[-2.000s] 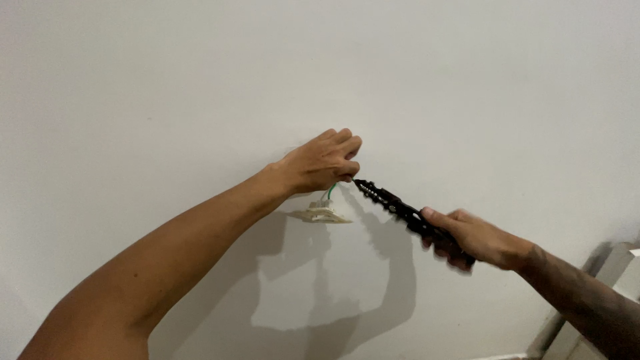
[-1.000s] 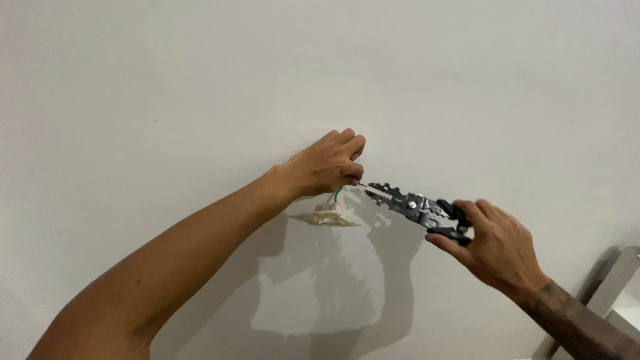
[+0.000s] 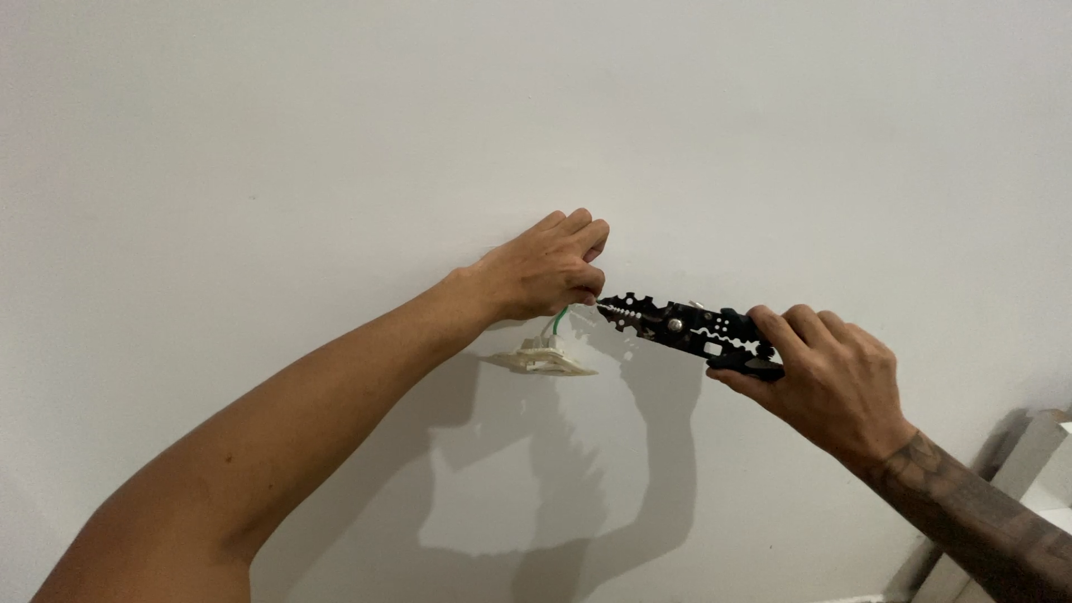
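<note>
Near the centre, my left hand (image 3: 548, 264) pinches the end of an electrical wire between thumb and forefinger, against the pale wall. Below it, a green wire (image 3: 561, 320) runs down to a white plastic electrical faceplate (image 3: 543, 360), which hangs tilted, seen from its edge. My right hand (image 3: 825, 377) grips the handles of a black multi-purpose wire stripper (image 3: 674, 325). Its narrow tip points left and meets the wire end just beside my left fingertips. Whether the jaws are closed on the wire is too small to tell.
The plain pale wall (image 3: 377, 151) fills most of the view, with shadows of both arms and the faceplate on its lower part. A white piece of furniture or frame (image 3: 1026, 461) stands at the lower right, near my right forearm.
The wire stripper has turned in my right hand, from edge-on two seconds ago to its flat face showing now. My right hand's grip on the handles has changed. My left hand has stayed in place.
</note>
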